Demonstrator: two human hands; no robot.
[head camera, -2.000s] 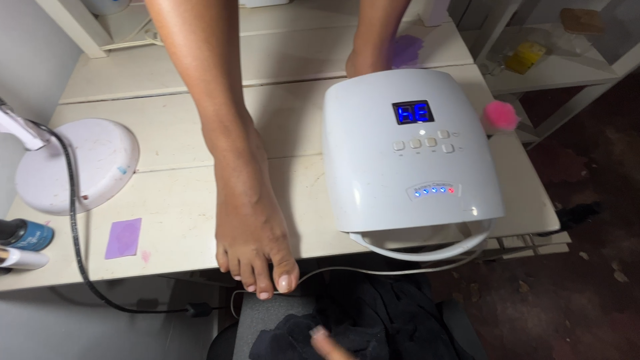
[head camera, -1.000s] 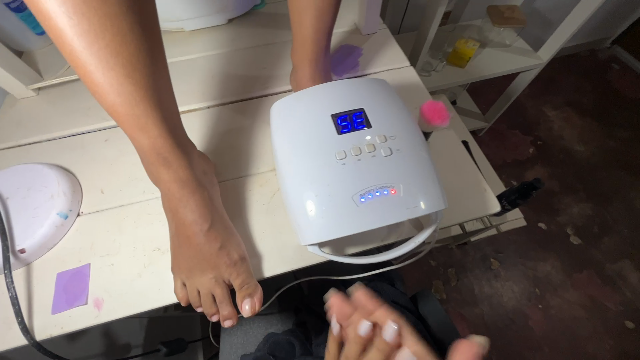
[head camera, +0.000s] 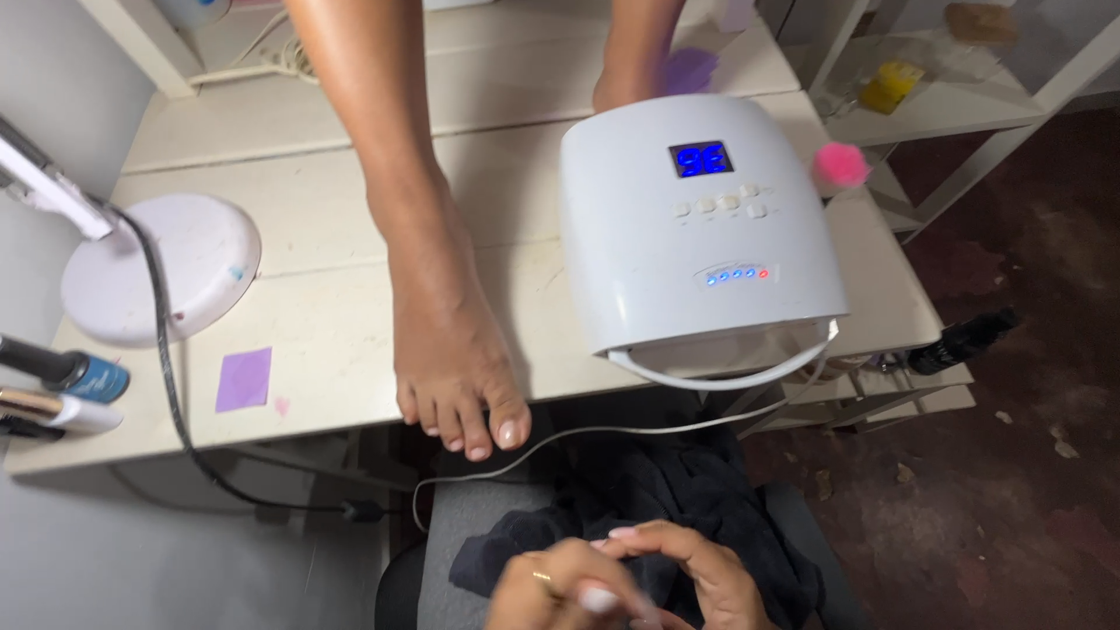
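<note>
Low in the view, my left hand [head camera: 560,582], with a ring on one finger, is blurred and close against my right hand [head camera: 700,569]. The fingers of both are bent, and no object shows between them. Above them, another person's bare foot [head camera: 446,306] rests on a white wooden table [head camera: 324,306], its toes over the edge. Beside it stands a white nail lamp [head camera: 700,236] with a lit blue display and a carrying handle. That person's other foot [head camera: 626,83] is partly hidden behind the lamp.
A white lamp base [head camera: 162,267] with a black cable [head camera: 166,376] and nail polish bottles [head camera: 96,376] stand at left. A purple square [head camera: 244,380] lies near the edge. A pink fluffy item [head camera: 842,164] is by the nail lamp; dark cloth [head camera: 647,499] lies below. Shelves [head camera: 945,96] stand at right.
Only part of one hand showed two seconds ago; now both are in view. One second ago the fingers were more extended; now they are bent. The view has shifted.
</note>
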